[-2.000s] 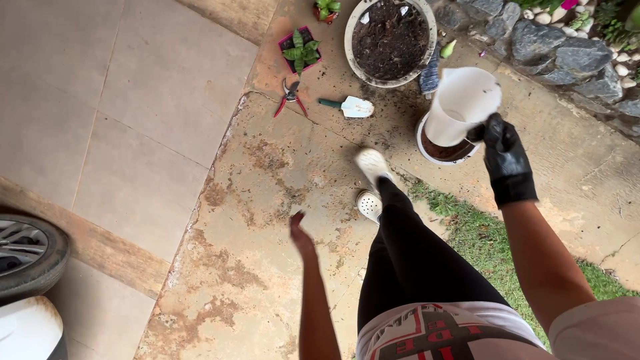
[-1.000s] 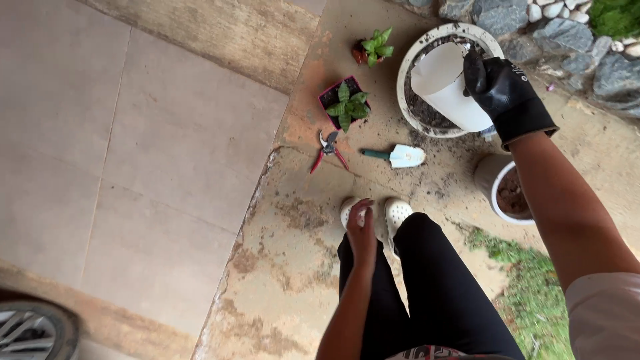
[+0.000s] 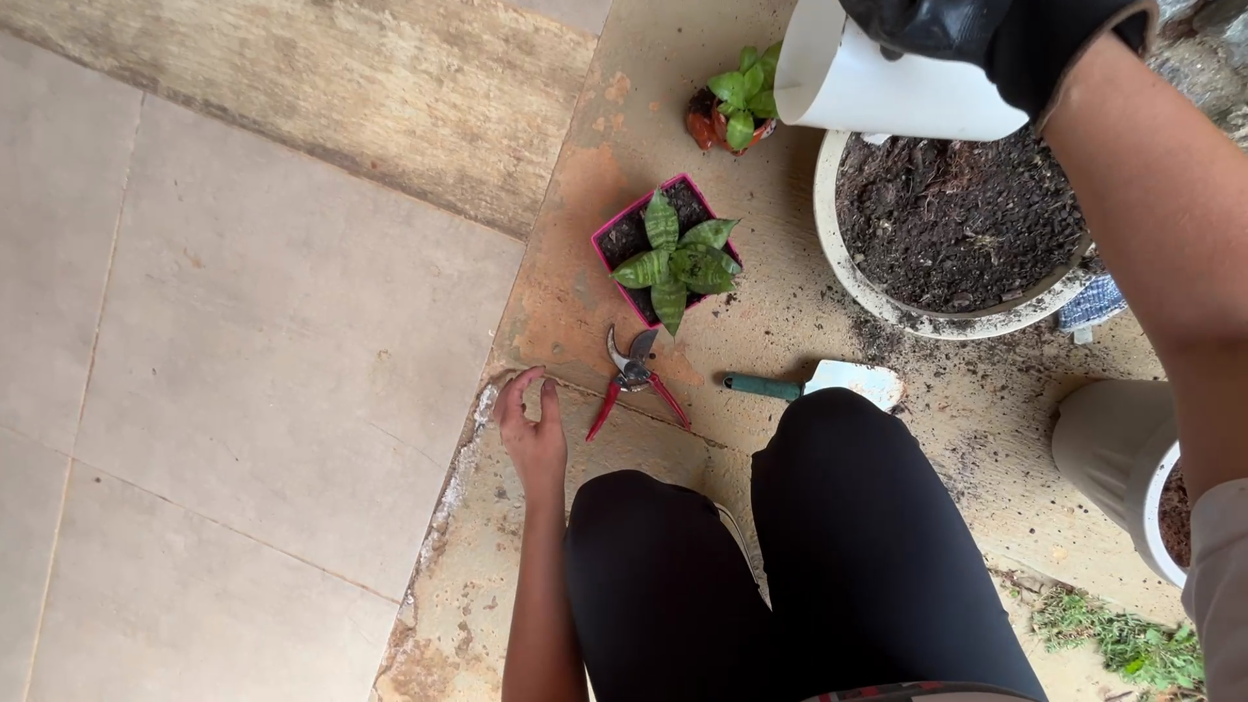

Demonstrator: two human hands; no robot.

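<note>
My right hand (image 3: 951, 34), in a black glove, grips a white plastic pitcher (image 3: 902, 88) at the top right. The pitcher is tilted over the far part of a large round pot (image 3: 831, 210) filled with dark soil (image 3: 960, 219); what is inside it is hidden. Bare, my left hand (image 3: 531, 419) hangs at the left of my knees with fingers apart and slightly curled, holding nothing. Near it lie red-handled pruning shears (image 3: 634, 375), their blades apart. A hand trowel (image 3: 853, 382) with a green handle lies just beyond my right knee, partly hidden by it.
A pink square pot (image 3: 609, 226) holds a striped-leaf plant (image 3: 682, 258). Behind it stands a small brown pot (image 3: 704, 122) with a green plant. At the right are a tall whitish pot (image 3: 1111, 448) with soil, a blue-and-white cloth (image 3: 1092, 302), stones (image 3: 1204, 73) and grass (image 3: 1141, 639).
I have gone from standing to a crouch, and the view is closer to the ground. The pitcher has moved from above the smaller pot to the large soil-filled one.
</note>
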